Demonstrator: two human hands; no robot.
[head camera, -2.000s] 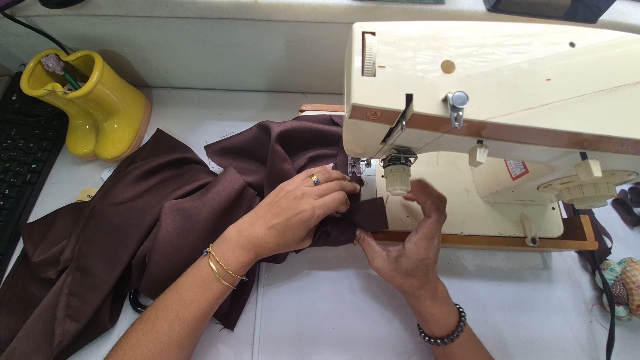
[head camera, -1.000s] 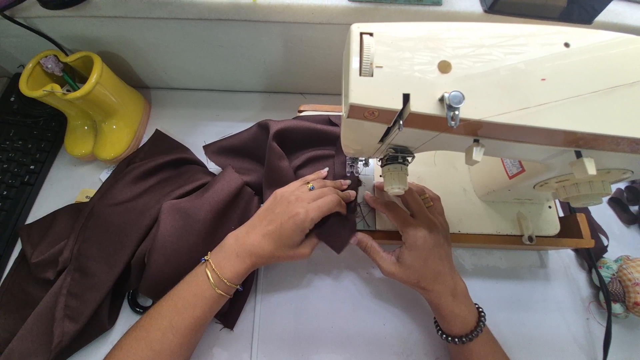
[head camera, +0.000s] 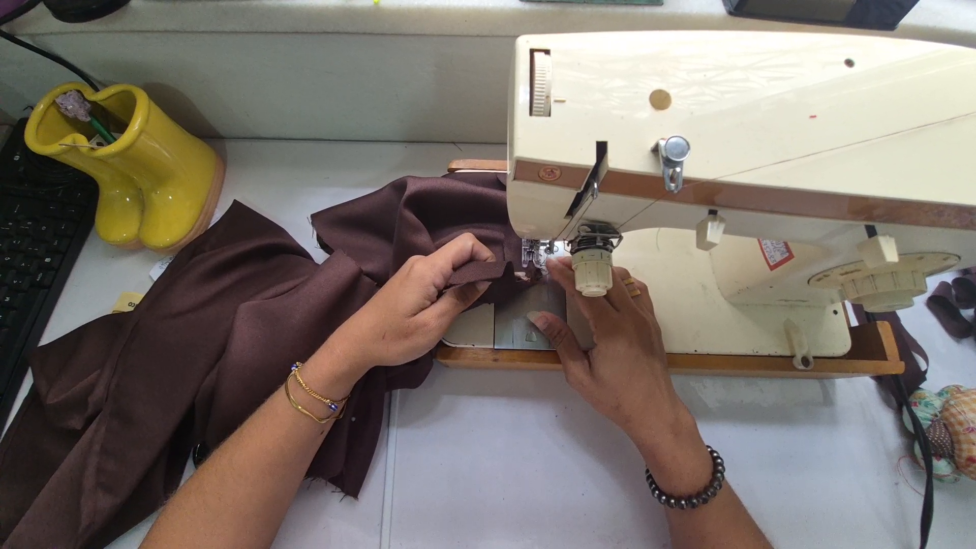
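A cream sewing machine [head camera: 732,130] with a brown stripe stands at the right. Dark brown satin fabric [head camera: 267,343] spreads from the lower left up to its metal presser foot [head camera: 534,253]. My left hand [head camera: 415,301] pinches a folded edge of this fabric between thumb and fingers, just left of the foot. Beside the foot and behind the round tension dial [head camera: 592,267] is my right hand [head camera: 610,343], its thumb apart over the metal plate [head camera: 530,316]. The dial partly hides its fingertips, so whether they grip the fabric edge or thread is unclear.
A yellow ceramic boot-shaped holder [head camera: 168,168] stands at the back left beside a black keyboard [head camera: 38,229]. A wooden base [head camera: 778,364] edges the machine. At the far right lie a patchwork pincushion [head camera: 957,431], a black cord [head camera: 923,457] and dark fabric scraps [head camera: 949,305].
My left hand has gone from lying flat on the fabric to pinching and lifting its edge, baring the metal plate. My right hand has moved up beside the presser foot.
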